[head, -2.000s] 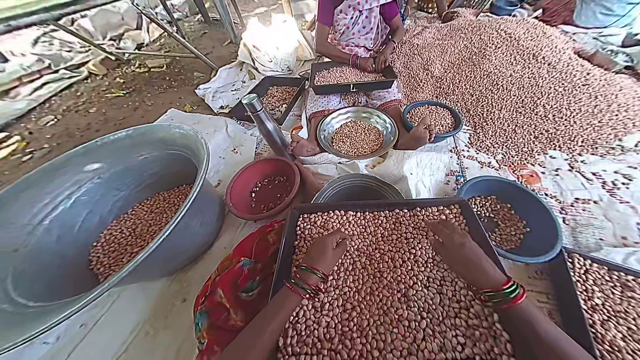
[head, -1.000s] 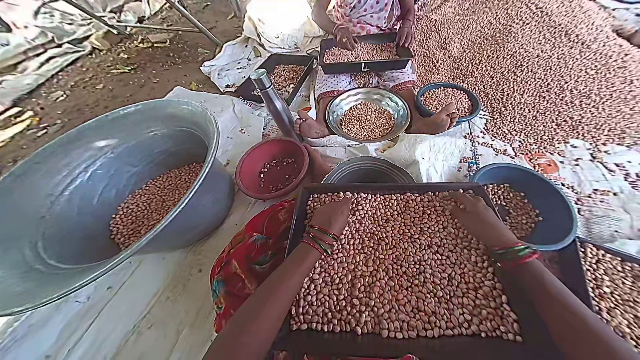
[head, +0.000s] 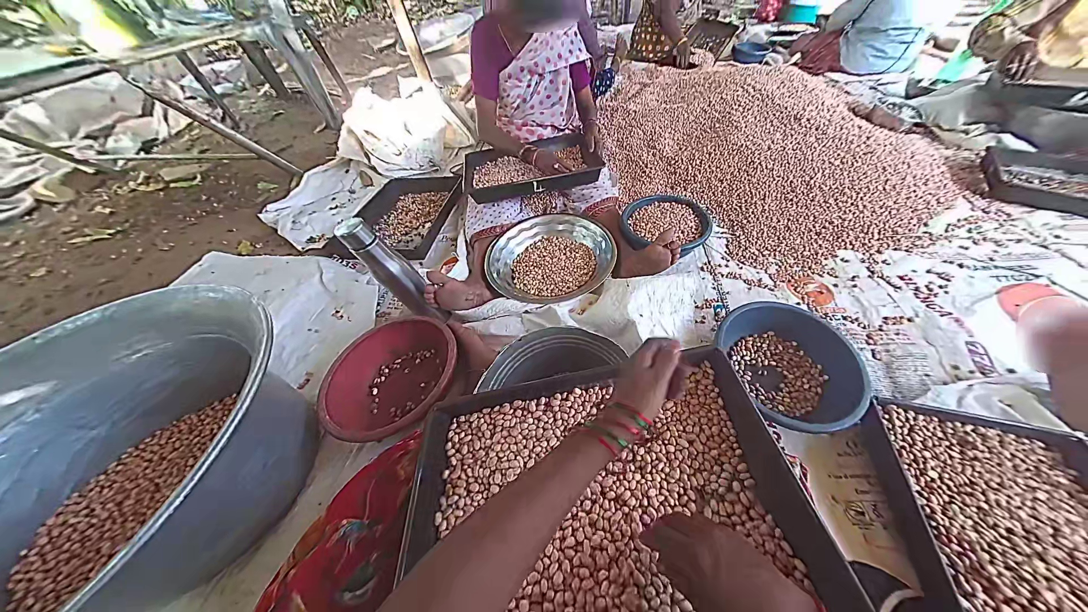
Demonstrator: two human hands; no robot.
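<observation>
A dark rectangular tray (head: 425,476) full of shelled, pinkish-brown nuts or seeds (head: 527,433) lies over my lap. My left hand (head: 650,374), with red and green bangles at the wrist, reaches across to the tray's far edge; its fingers are bent and partly hidden, so what they hold does not show. Lower in the tray, my right hand (head: 710,557) rests on the nuts, palm down and blurred. Just beyond the tray sit a ribbed grey basin (head: 552,353) and, at the right, a blue-grey plastic tub (head: 795,365) part filled with nuts.
A large metal tub (head: 280,425) with nuts stands left, beside a red bowl (head: 340,382) and a steel flask (head: 387,268). A second nut tray (head: 909,510) is at right. Opposite, a person (head: 544,93) works over a tray, behind a steel bowl (head: 595,280). A nut heap (head: 765,153) lies beyond.
My left hand has moved from the tray's left side across to its far edge. My right hand has come from the far right of the tray down toward me. The view has tilted up.
</observation>
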